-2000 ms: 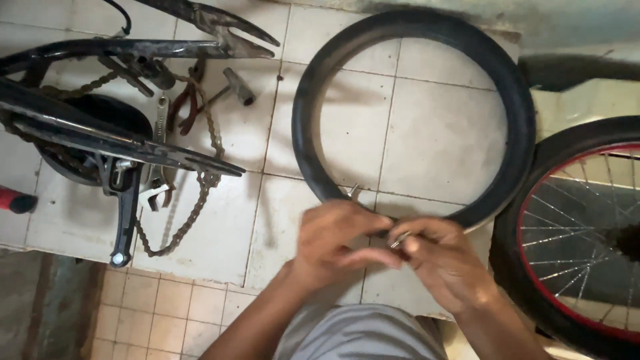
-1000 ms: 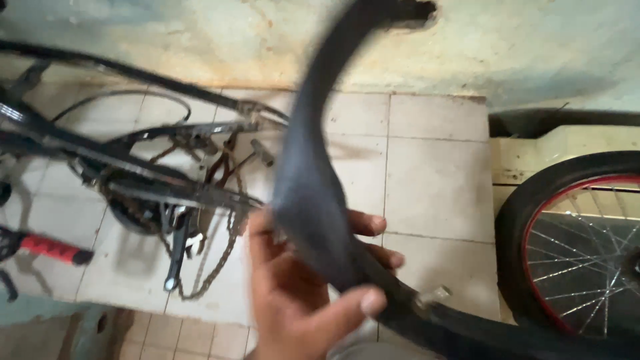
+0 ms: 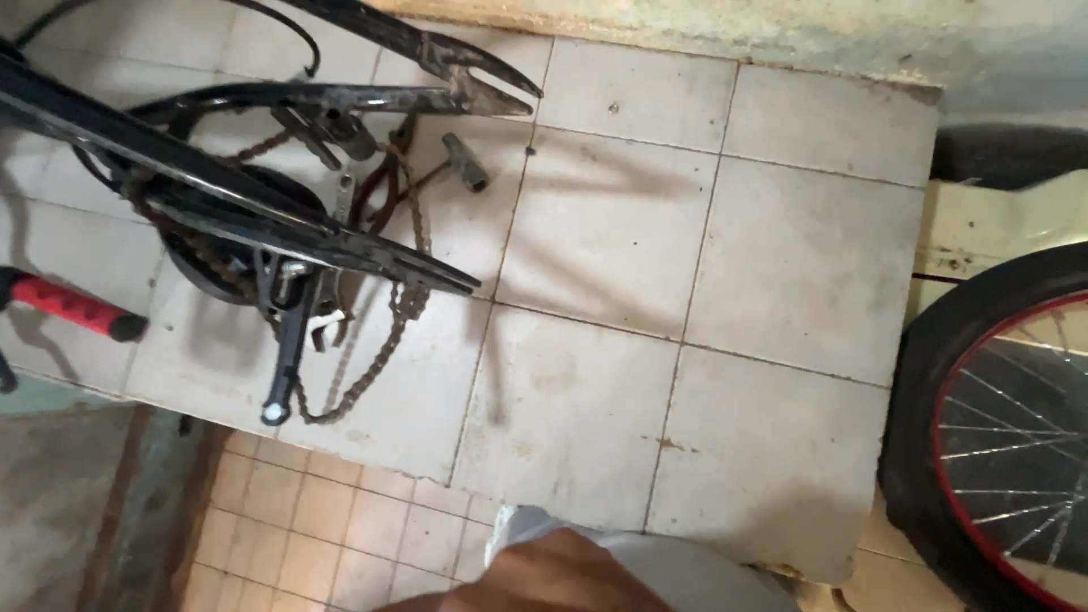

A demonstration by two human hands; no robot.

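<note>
At the bottom edge, part of my left hand (image 3: 561, 574) or wrist shows in front of the light grey clothing (image 3: 705, 565); its fingers and anything in them are out of sight. My right hand is outside the view. A black bicycle frame (image 3: 212, 183) lies on the white tiled worktop (image 3: 595, 391) at the left. Its crank arm (image 3: 291, 357) points down beside a rusty bicycle chain (image 3: 387, 353). A small hammer-like tool (image 3: 466, 161), red-handled pliers (image 3: 387, 191) and a metal wrench (image 3: 342, 204) lie among the frame tubes. The black tyre from before is not visible.
A bicycle wheel's black tyre (image 3: 922, 365) with a red rim (image 3: 943, 442) stands off the worktop's right edge. A red handlebar grip (image 3: 72, 308) is at the far left. A stained wall (image 3: 807, 34) borders the back, and floor tiles (image 3: 297, 518) show below the front edge.
The black tyre, first lying on the tiles under both hands and then raised in one hand, has left the view. The hands have moved down and away from the worktop's middle.
</note>
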